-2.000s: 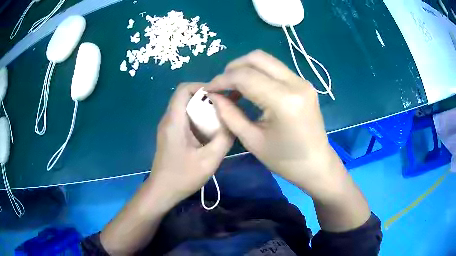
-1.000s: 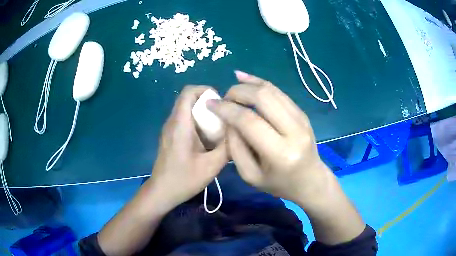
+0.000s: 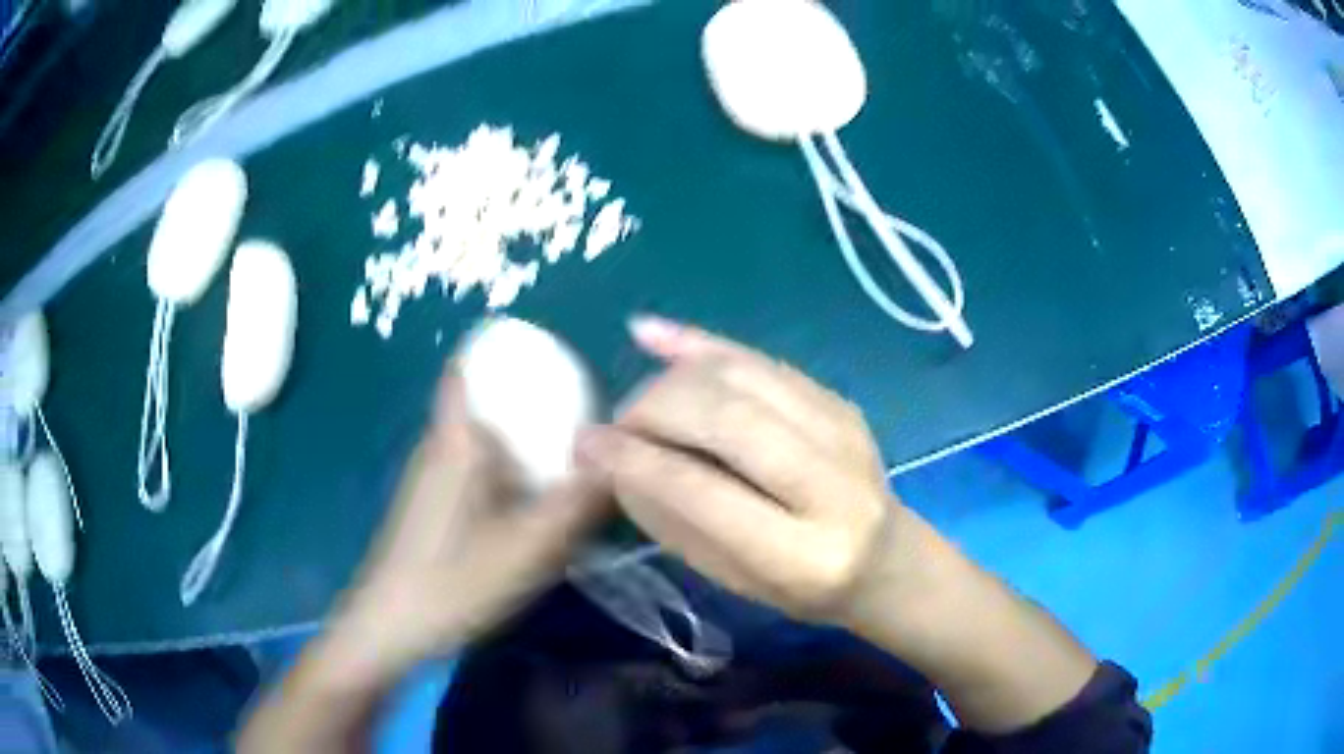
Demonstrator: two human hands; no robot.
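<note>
A white oval device [image 3: 528, 395] is held up over the near part of the green table, blurred by motion. My left hand [image 3: 469, 516] is closed around its lower part. My right hand [image 3: 752, 471] is at its right side, with the thumb and fingertips touching or nearly touching the body and one finger raised. Whether the right fingers pinch anything is hidden. The device's cord loop [image 3: 656, 611] hangs blurred below the hands, over my lap. The port end cannot be made out. A pile of small white plugs [image 3: 494, 214] lies beyond the hands.
Two white devices with cords [image 3: 198, 233] [image 3: 261, 327] lie at left, and several more at the left edge [image 3: 49, 516]. A wide white device [image 3: 784, 67] lies beyond my right hand. A white sheet [image 3: 1253, 133] is at far right. Blue stools [image 3: 1150, 420] stand below the table edge.
The view has shifted, so the table things appear lower. My left hand and the device have moved left and turned, showing the wide face. The cord loop has swung right.
</note>
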